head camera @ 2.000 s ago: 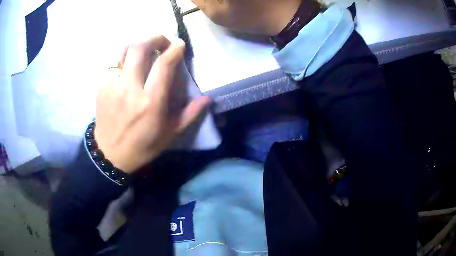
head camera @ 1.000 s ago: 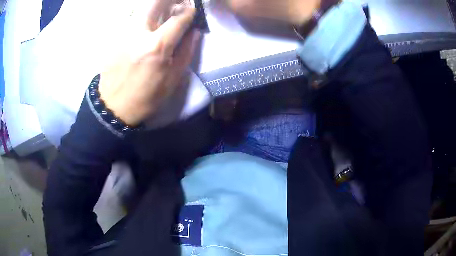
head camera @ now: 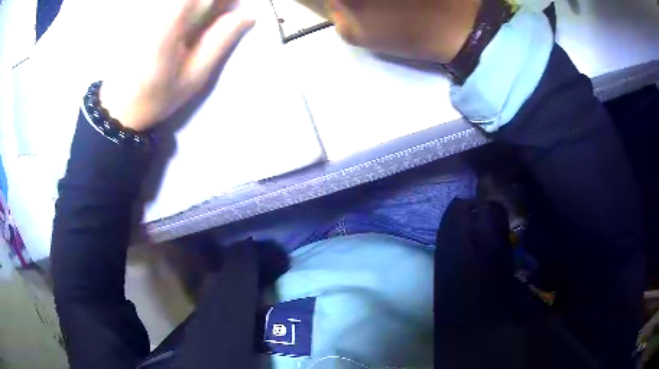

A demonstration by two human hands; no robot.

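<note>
My left hand (head camera: 173,68) is blurred at the upper left, over the white table, with its fingers near the top edge. The thumb is apart from the fingers and no cloth shows in the hand. My right hand (head camera: 412,29) is at the top centre, cut off by the top edge, so its grip is hidden. A pale flat surface (head camera: 253,130) with a straight right edge and a corner near the table front lies between the hands; I cannot tell if it is a cut piece or part of the table. A dark-outlined plate (head camera: 302,16) shows between the hands.
A grey measuring tape (head camera: 303,189) runs along the table's front edge, close to my lap. A dark piece (head camera: 48,16) shows at the top left. Dark cloth (head camera: 637,119) hangs at the right, below the table edge. My dark sleeves cross both sides.
My left hand has moved left and up, away from the table's front edge. The pale corner and dark strip seen by it are no longer visible there. The dark-outlined plate shows again.
</note>
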